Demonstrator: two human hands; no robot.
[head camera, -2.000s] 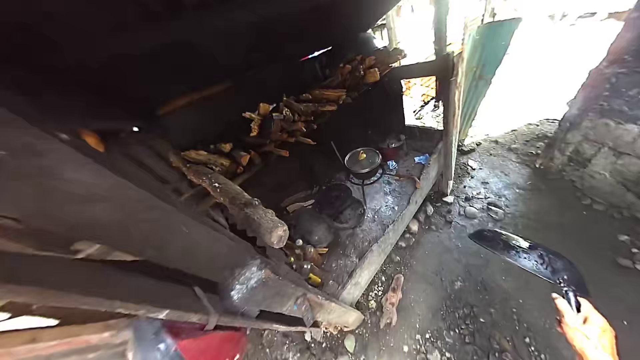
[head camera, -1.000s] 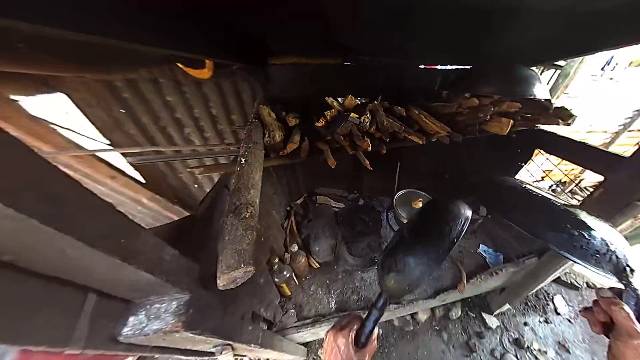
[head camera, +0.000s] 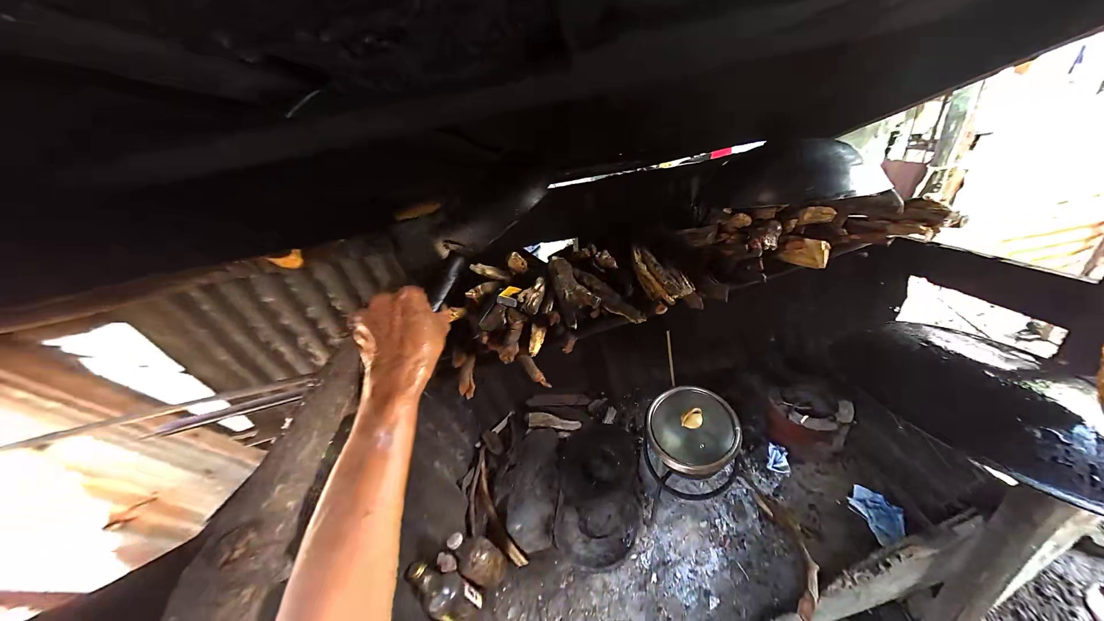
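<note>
My left hand grips the black handle of a dark pan, raised at the left end of the firewood rack. The pan's body is hard to make out in the shadow under the roof. A larger black pan, with a wet shine, hangs in the air at the right. Only a sliver of my right hand shows beside it at the frame's edge; its grip on the pan is mostly cut off.
Split firewood lies on a rack, with an upturned dark wok above its right part. Below, a lidded pot sits on a metal ring stand by a blackened clay stove. Glass bottles stand near a thick slanted log.
My left hand has risen with its pan from in front of the pot to the firewood rack. The view has shifted, and my right hand is now almost out of frame.
</note>
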